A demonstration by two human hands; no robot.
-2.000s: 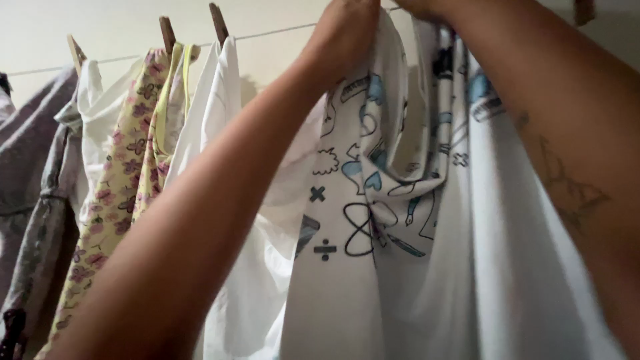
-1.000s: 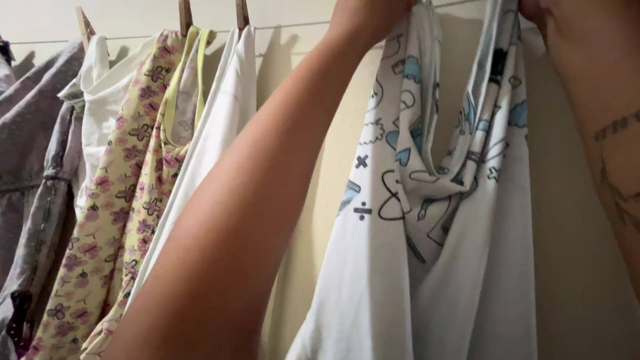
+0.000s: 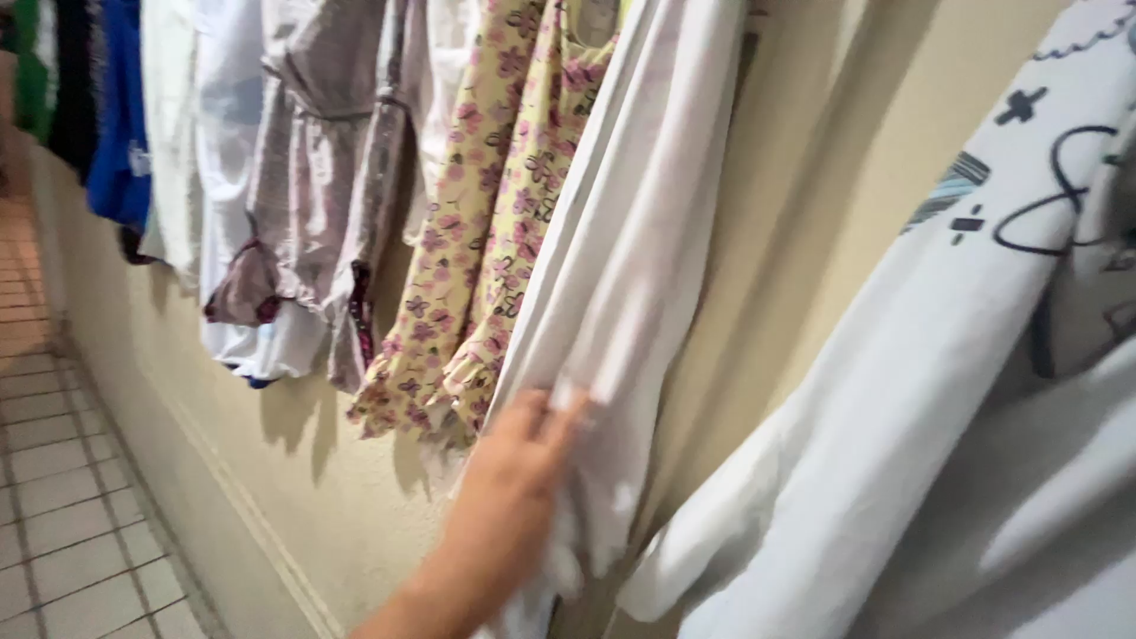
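Note:
My left hand [image 3: 519, 475], blurred, is at the lower part of a plain white garment [image 3: 621, 240]; whether its fingers grip the cloth is unclear. Just left of that cloth hangs a yellow floral garment [image 3: 488, 204] with a ruffled hem. On the right side is a white garment with blue and black printed figures [image 3: 887, 373], its top cut off by the frame. My right hand is out of view.
More clothes hang along the beige wall [image 3: 293, 515]: a greyish-mauve garment [image 3: 311, 177], white ones [image 3: 169, 133], a blue one [image 3: 115, 115] and dark and green ones at the far left. A tiled floor [image 3: 71, 506] runs below.
My left hand has come down from the top of the printed garment to the plain white one. My right hand and arm have left the view, which now points lower and further left.

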